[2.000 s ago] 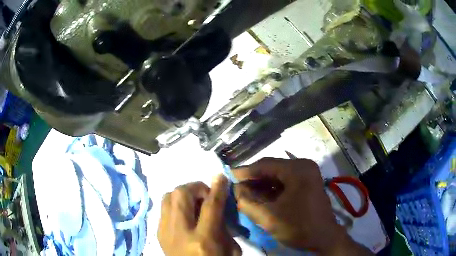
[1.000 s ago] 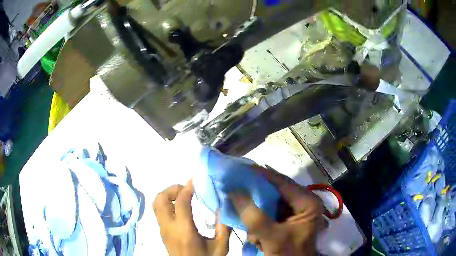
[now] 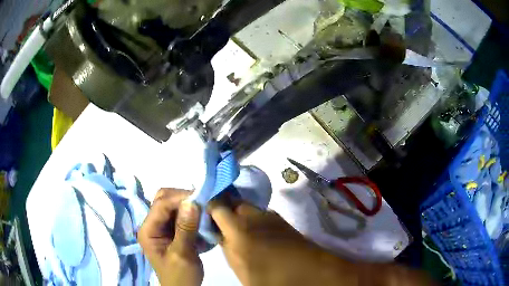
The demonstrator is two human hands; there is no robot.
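Note:
A light blue plush workpiece (image 3: 207,177) runs from the presser foot (image 3: 192,120) down into my hands, with a ribbed blue strap (image 3: 226,172) beside it and a pale rounded part (image 3: 255,187) to the right. My left hand (image 3: 172,232) pinches its lower edge between thumb and fingers. My right hand (image 3: 251,232) holds its right side, the fingertips partly hidden by the fabric. The sewing machine head (image 3: 128,67) stands above, and the cylinder arm (image 3: 301,89) runs to the upper right.
Cut blue and white panels (image 3: 92,223) are piled at the left of the white table (image 3: 139,153). Scissors with a red loop (image 3: 363,195) lie to the right, near a small brownish spot (image 3: 289,175). A blue crate (image 3: 460,223) with plush pieces stands at the far right.
The workpiece was turned in both hands clear of the needle; now its narrow end is at the presser foot. The right hand has moved left, uncovering the scissors. The camera view has shifted.

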